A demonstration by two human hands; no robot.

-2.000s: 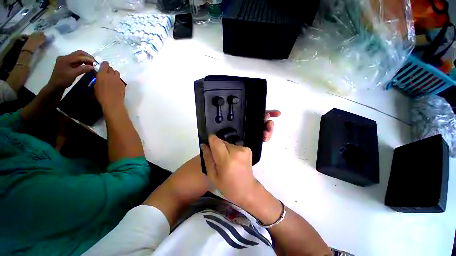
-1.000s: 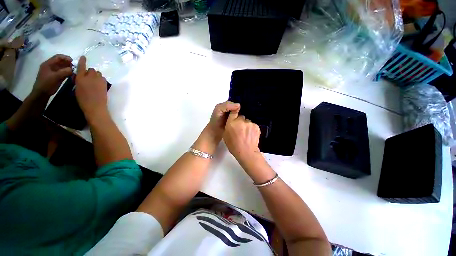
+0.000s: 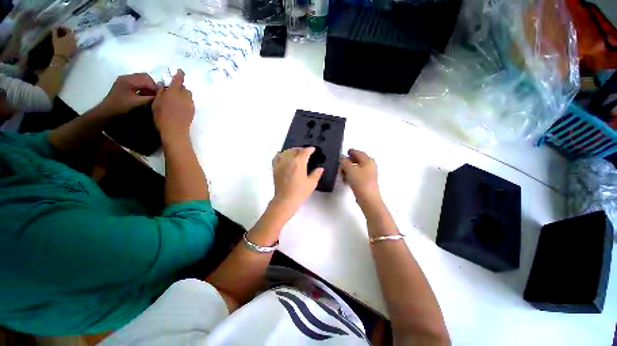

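Note:
A black insert tray (image 3: 330, 138) lies on the white tabletop in front of me, with two stem-shaped recesses above a larger rounded one. My left hand (image 3: 294, 177) lies over the tray's lower left part, its fingers on the tray by the large recess. My right hand (image 3: 360, 174) is at the tray's right edge with curled fingers. I cannot tell whether its fingertips grip the edge. Part of the tray's lower left is hidden under my left hand.
Two black blocks, one with recesses (image 3: 482, 216) and one plain (image 3: 569, 262), stand at right. A large black tray stack (image 3: 369, 62) and clear plastic (image 3: 497, 84) are at the far edge, a blue basket (image 3: 585, 135) at upper right. A neighbour's hands (image 3: 172, 108) work at left.
The wide black shape that lay to the right of my hands is gone. A narrower tray with visible recesses lies between my hands, which have moved apart. The whole view has shifted slightly.

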